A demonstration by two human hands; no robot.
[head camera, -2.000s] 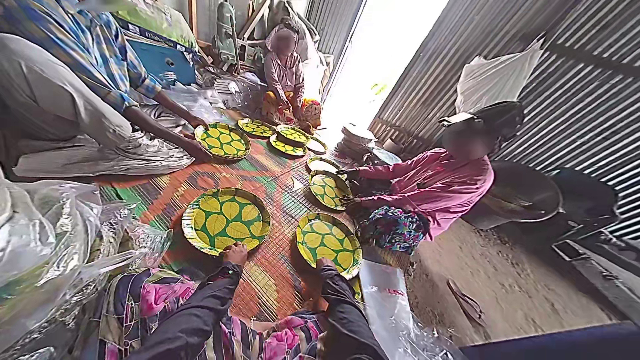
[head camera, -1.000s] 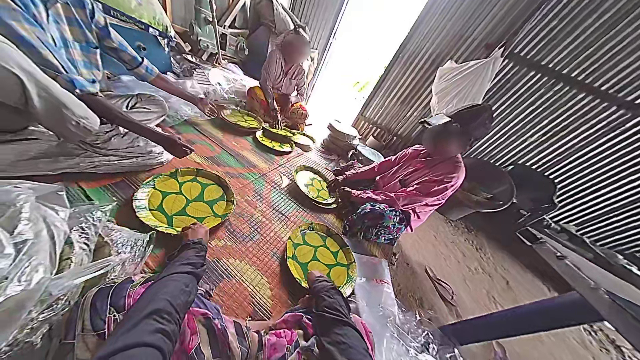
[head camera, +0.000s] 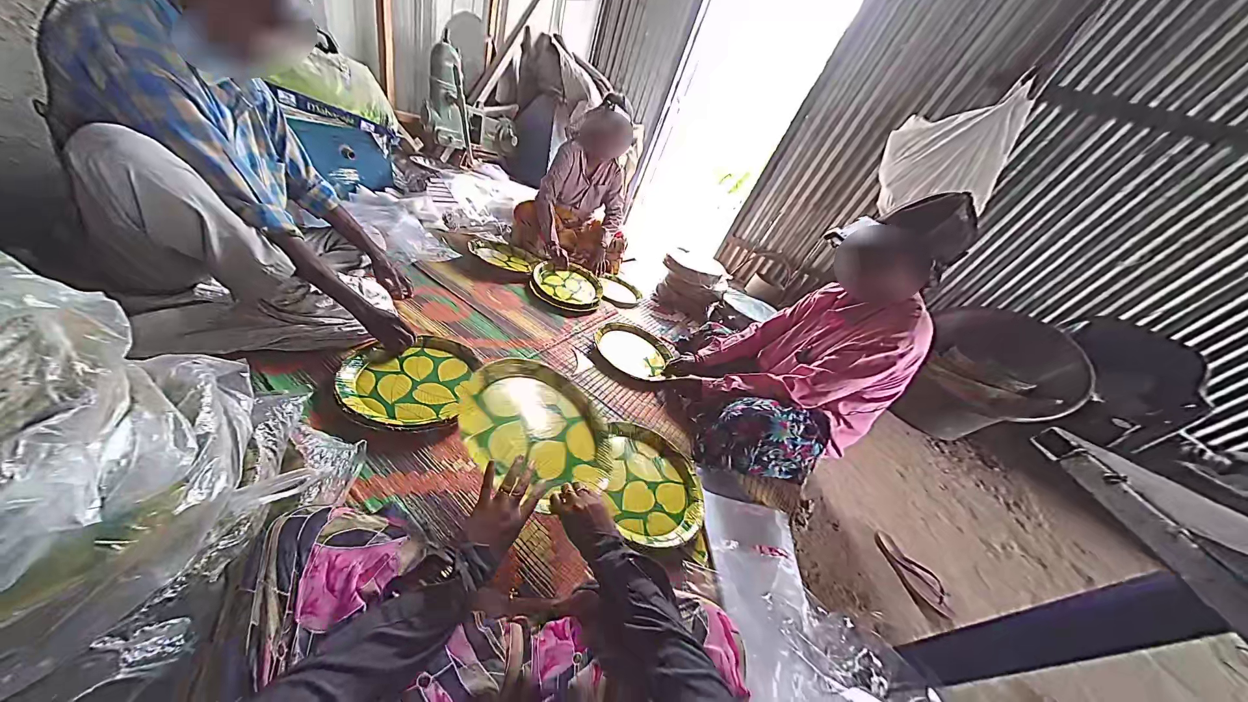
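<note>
A round tray with yellow leaf shapes on green (head camera: 531,419) is tilted up in front of me, light glaring on its face. My right hand (head camera: 583,507) has its fingers closed on the near edge of this tray. My left hand (head camera: 502,507) is spread at the same edge, fingers apart; whether it touches the tray I cannot tell. Partly behind it, to the right, lies a similar tray (head camera: 648,487). At the left another such tray (head camera: 405,385) rests on the woven mat (head camera: 468,307), with a co-worker's hand at its far rim.
A person in pink at the right holds a smaller tray (head camera: 632,353). Another person sits at the back by several trays (head camera: 565,286). Clear plastic wrapping (head camera: 166,419) is heaped at the left. A sandal (head camera: 914,575) lies on the ground at the right.
My hands have come together from two separate trays. One tray is now raised between them. The co-worker at the left has reached forward to the left tray.
</note>
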